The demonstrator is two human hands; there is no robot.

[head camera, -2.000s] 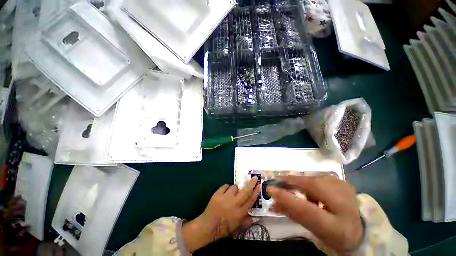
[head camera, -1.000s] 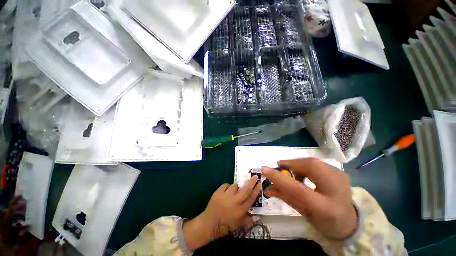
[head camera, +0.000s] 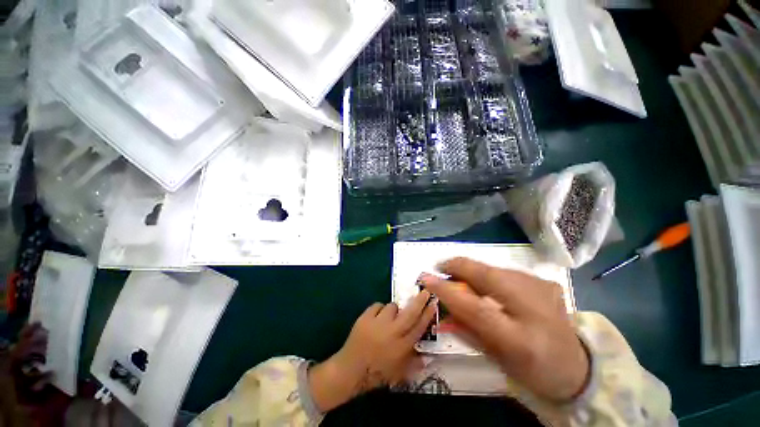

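Observation:
A white plastic housing (head camera: 479,255) lies flat in front of me, its near part covered by my hands. A small black insert (head camera: 428,330) sits in its recess. My left hand (head camera: 373,346) comes from the left, its fingertips pressed on the insert and holding it. My right hand (head camera: 521,325) is closed above the insert. It seems to hold a screwdriver (head camera: 456,286), of which a bit of orange shows between the fingers; the tip is hidden or blurred. Thin dark strands (head camera: 417,384) show at the near edge.
White housings (head camera: 308,188) are piled at left. A clear parts tray (head camera: 442,185) stands behind. A screw bag (head camera: 542,204) touches the housing's far right corner. A green-yellow screwdriver (head camera: 364,234) and an orange one (head camera: 667,237) lie nearby. Housings are stacked at right (head camera: 740,275). Another person's hand (head camera: 32,350) is at far left.
My right hand has turned and shifted slightly over the insert, its fingers now nearer my left fingertips. The dark handle seen earlier is mostly covered. My left hand has stayed in place.

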